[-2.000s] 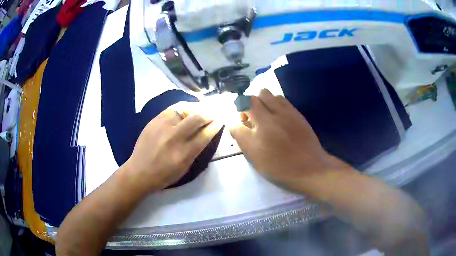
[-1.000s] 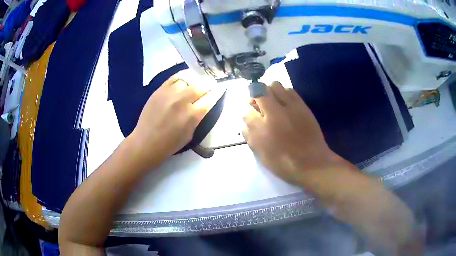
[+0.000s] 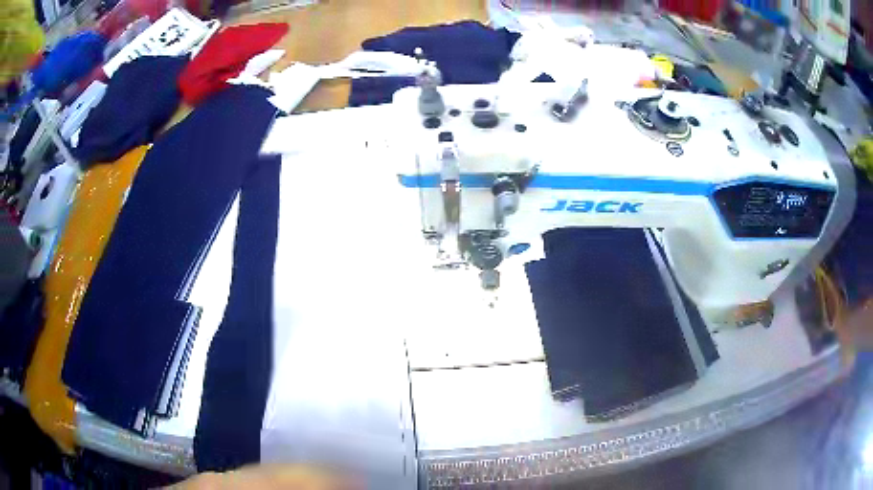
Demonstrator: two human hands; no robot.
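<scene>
A large panel lies left of the needle area, with a pale face (image 3: 335, 383) and a navy strip (image 3: 244, 316) along its left side. Its straight right edge runs down to the table's front. My left hand (image 3: 268, 478) shows only as a blurred sliver at the bottom edge, over the panel's lower end; its fingers and grip are hidden. My right hand is out of the picture. The white JACK sewing machine (image 3: 593, 196) stands behind, its needle and presser foot area washed out by the lamp.
A long navy panel stack (image 3: 144, 258) lies at the left, beside orange-yellow plastic wrap (image 3: 81, 278). A squarish dark stack (image 3: 617, 325) lies under the machine arm. A ruled strip (image 3: 574, 457) follows the front edge. Red cloth (image 3: 230, 59) and other cloth lie beyond.
The view has shifted to show more of the machine and background. My hands have left the needle area. The panel now lies stretched out toward the front edge.
</scene>
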